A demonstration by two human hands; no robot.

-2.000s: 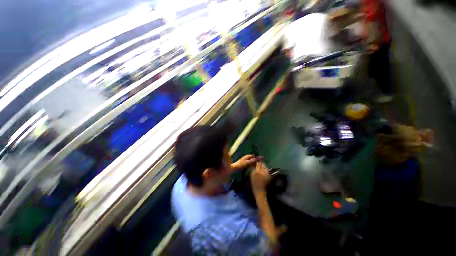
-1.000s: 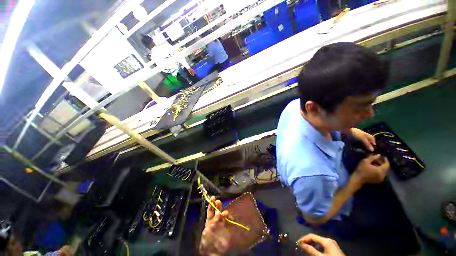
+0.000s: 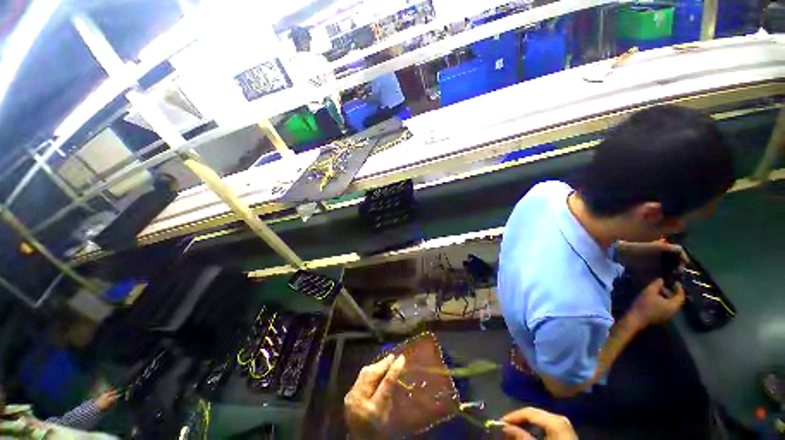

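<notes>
A thin yellow wire harness with silver tips (image 3: 479,414) is between my hands at the bottom centre, partly blurred. My left hand (image 3: 372,400) pinches a part of it, mostly hidden by the fingers. My right hand (image 3: 535,423), cut off by the bottom edge, pinches another part near the silver tips. Behind and below the wire is a reddish-brown sheet (image 3: 422,387) with a beaded-looking edge. Left of my hands, black power strip housings (image 3: 297,352) lie side by side, one with a yellow wire looped in it.
A person in a light blue shirt (image 3: 551,266) sits close at the right, hands on a black housing (image 3: 707,301). A pale wooden post (image 3: 250,219) slants at centre left. Loose harnesses lie on a dark sheet (image 3: 361,159) on the far white bench (image 3: 482,120). A sleeved hand shows low left.
My right hand has come to the wire and now grips it. The wire, upright from my left hand before, now stretches across toward the right. The seated person's head has bent down.
</notes>
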